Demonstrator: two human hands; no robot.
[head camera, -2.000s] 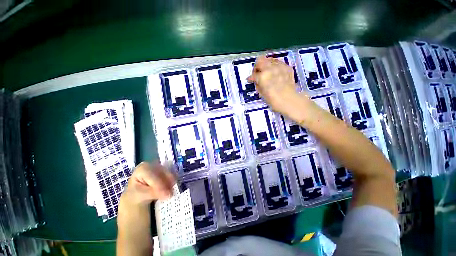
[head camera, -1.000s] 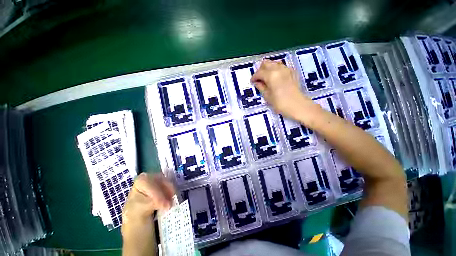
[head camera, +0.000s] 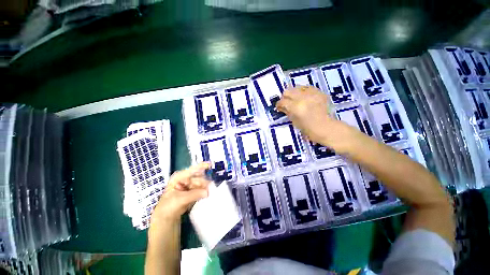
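Observation:
A blister tray (head camera: 275, 171) holds modules in rows of pockets. One flat module (head camera: 267, 86) in the back row sits tilted and raised out of line with its neighbours. My right hand (head camera: 306, 110) is at its lower right corner, fingertips together on it; whether they also hold a small sticker cannot be seen. My left hand (head camera: 185, 192) is over the tray's front left part. It holds a part-used sheet (head camera: 215, 215), blank white side showing, between thumb and fingers, with the index finger raised. The sheet covers part of a front-row module.
A sheet pile (head camera: 144, 166) with dark printed grids lies on the green bench left of the tray. Stacked trays stand at the far left (head camera: 37, 177) and at the right (head camera: 438, 118). A pale strip (head camera: 123, 103) runs along the bench's far side.
The back-row module has gone from flat to tilted at my right hand. My left hand has moved up and right, and its sheet now shows a blank side. The view has shifted.

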